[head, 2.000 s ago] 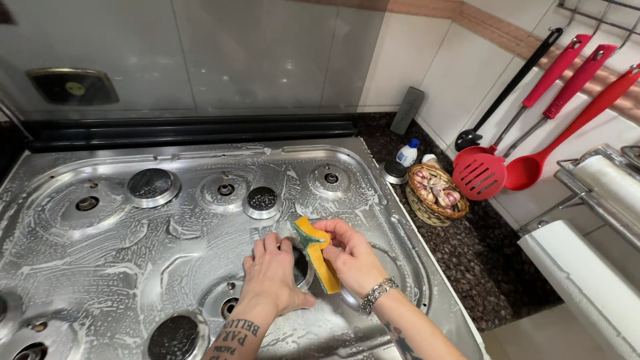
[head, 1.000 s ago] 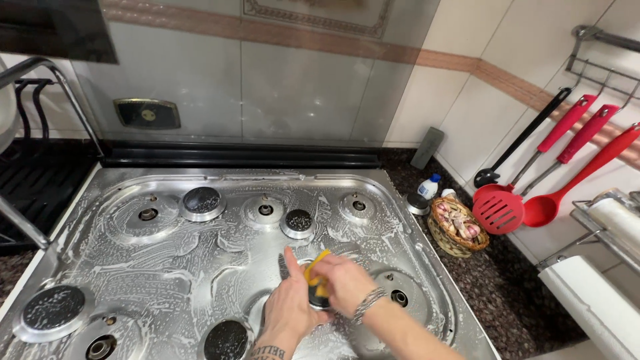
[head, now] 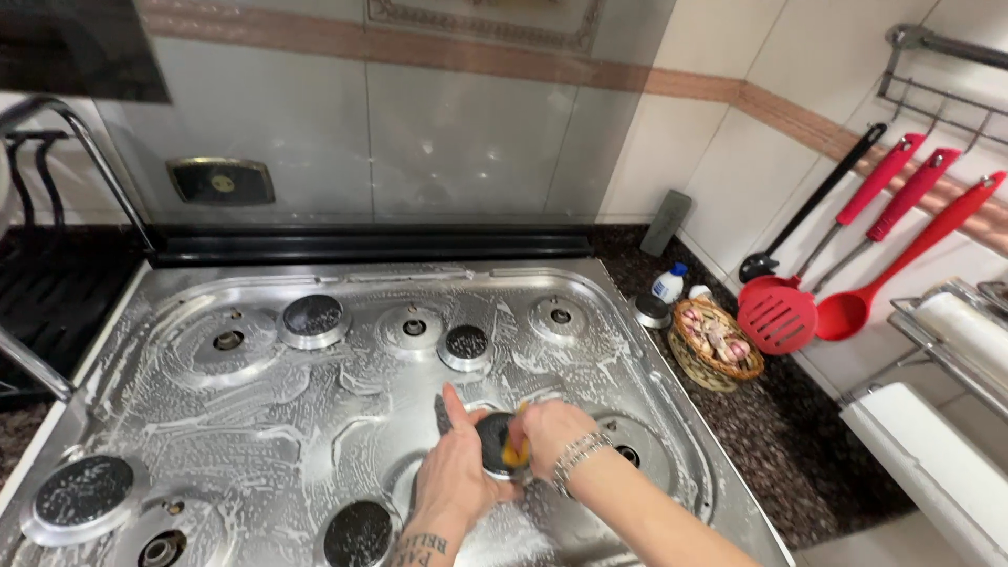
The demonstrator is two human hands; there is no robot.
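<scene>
A steel gas cooktop (head: 315, 409) is covered in soap suds. My left hand (head: 461, 468) grips the near-left rim of a black-topped burner head (head: 494, 445) on the right half of the cooktop, its index finger raised. A yellow sponge (head: 516, 450) is in my right hand (head: 551, 437), pressed on the top of that burner head; the fingers hide most of it. Other burner heads lie off their seats, such as one at the back left (head: 313, 316), a small one (head: 466, 344), one at the left edge (head: 83, 490) and one at the near edge (head: 358, 535).
Right of the cooktop, a granite counter (head: 756, 441) holds a wicker basket of garlic (head: 715, 339), a small white bottle (head: 669, 283) and another burner head (head: 651, 309). Red utensils (head: 780, 315) hang on the right wall. A black dish rack (head: 63, 291) stands at the left.
Two seconds ago the sponge was lifted and folded between both hands, its green side showing; now it is down on the burner head. The view has tilted up and shifted left.
</scene>
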